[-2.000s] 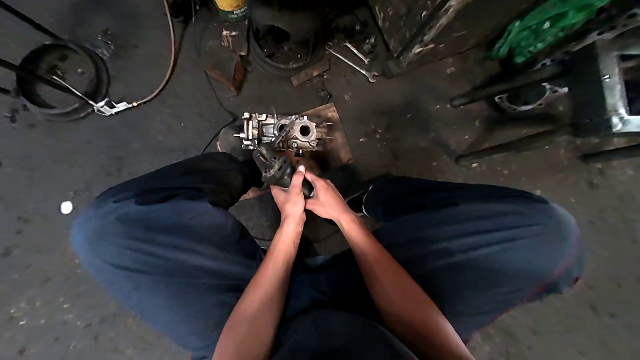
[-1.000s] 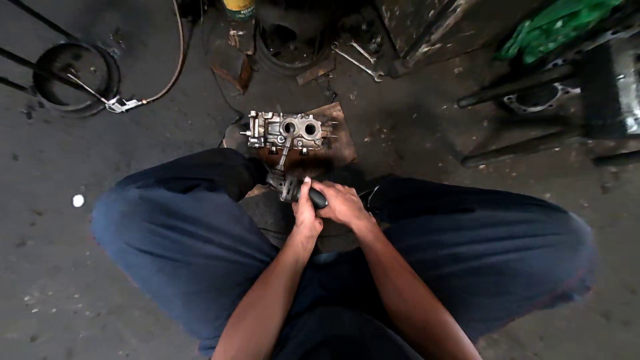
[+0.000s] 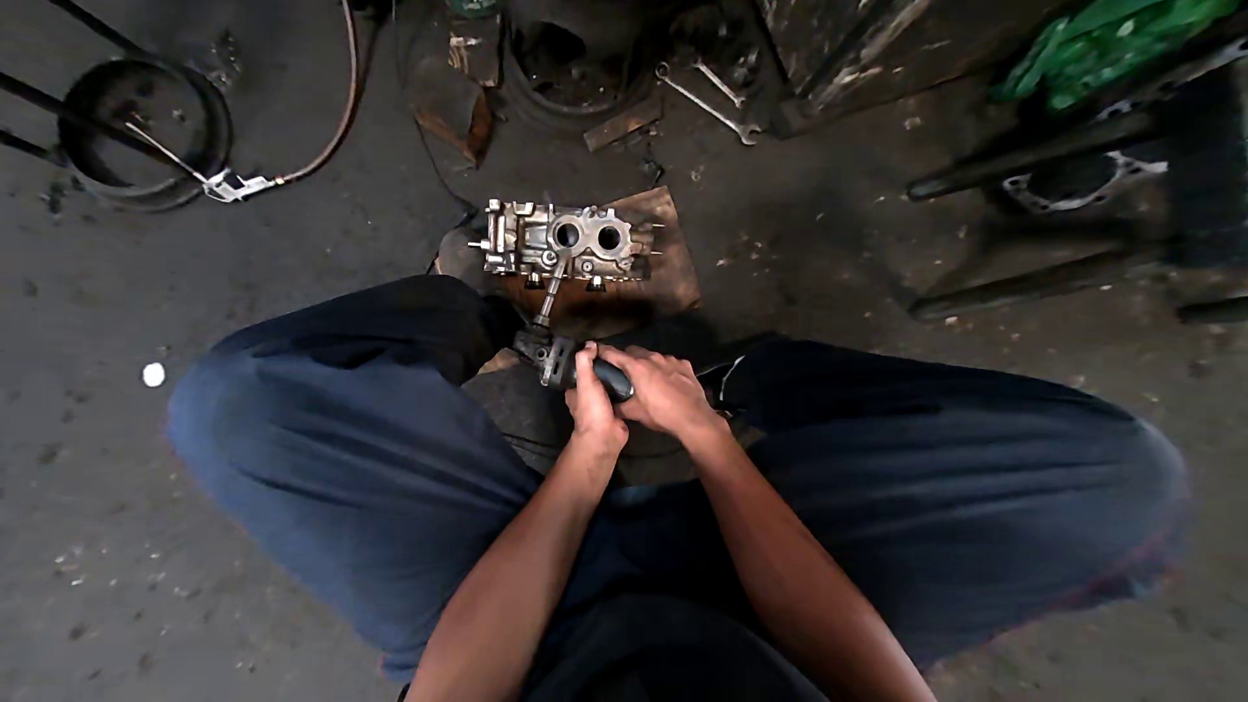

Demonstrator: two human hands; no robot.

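Between my knees, my left hand (image 3: 595,398) and my right hand (image 3: 667,388) both grip the dark body of a power tool (image 3: 559,361), which looks like an angle or die grinder. From its head a metal shaft (image 3: 552,296) reaches up to a cast metal engine part (image 3: 575,238) with two round bores, possibly a carburetor or a small cylinder head. The shaft's tip lies by the left bore; whether it touches the metal, I cannot tell. Under the metal part is a brown board (image 3: 673,283). My palms hide much of the tool's body.
Beyond the board lie two wrenches (image 3: 710,105), a wood block (image 3: 624,125) and a dark round tire or tub (image 3: 575,107). An air blow gun (image 3: 234,185) with a hose rests at the left by a black ring (image 3: 219,117). Dark bars (image 3: 1033,283) and a green bag (image 3: 1121,49) are at the right.
The tool's shaft, hard to make out two seconds ago, now shows clearly against the metal part. Both hands have stayed on the tool, whose rear end has come into sight between them.
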